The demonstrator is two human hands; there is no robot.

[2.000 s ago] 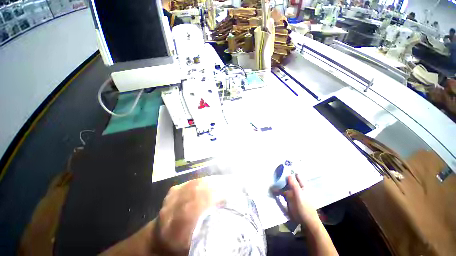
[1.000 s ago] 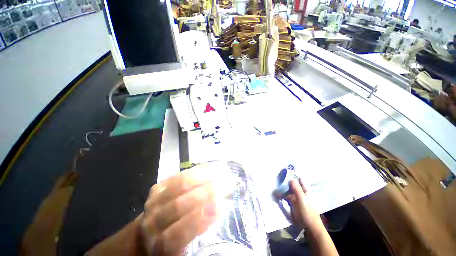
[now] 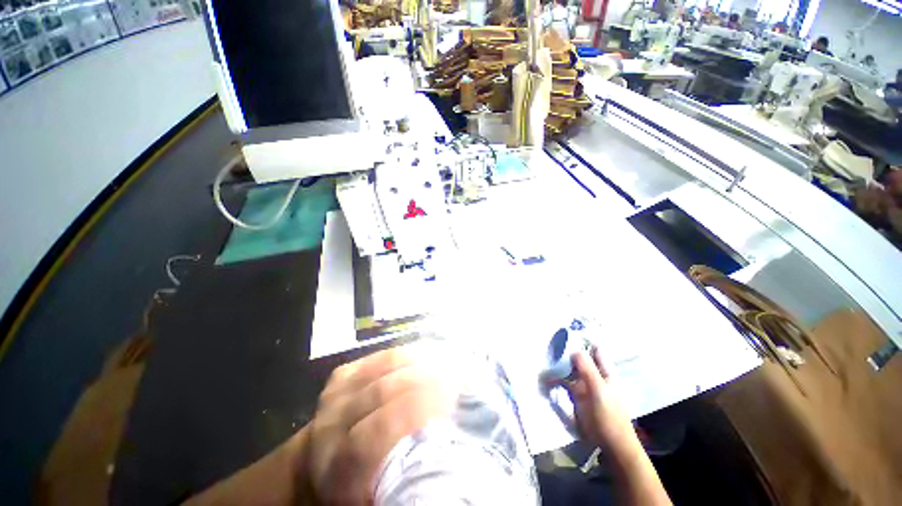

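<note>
A large clear bottle (image 3: 465, 450) is close to the camera at the bottom middle. My left hand (image 3: 381, 415) is wrapped around its left side; the bottle's lower end is cut off by the frame edge. My right hand (image 3: 593, 395) holds a small blue-grey lid (image 3: 566, 351) in its fingers, apart from the bottle, over the white plate (image 3: 633, 296). The lid's dark open side faces left.
The sewing machine head (image 3: 410, 212) and black monitor (image 3: 287, 64) stand ahead and left. A slim tool and small dark item (image 3: 531, 260) lie on the plate. Brown bags lie right (image 3: 841, 395) and left (image 3: 94, 425); a brown pile (image 3: 485, 59) stands behind.
My left hand and the bottle rose and tilted in the view, then lowered again. The view shifted slightly. My right hand still holds the lid in nearly the same place.
</note>
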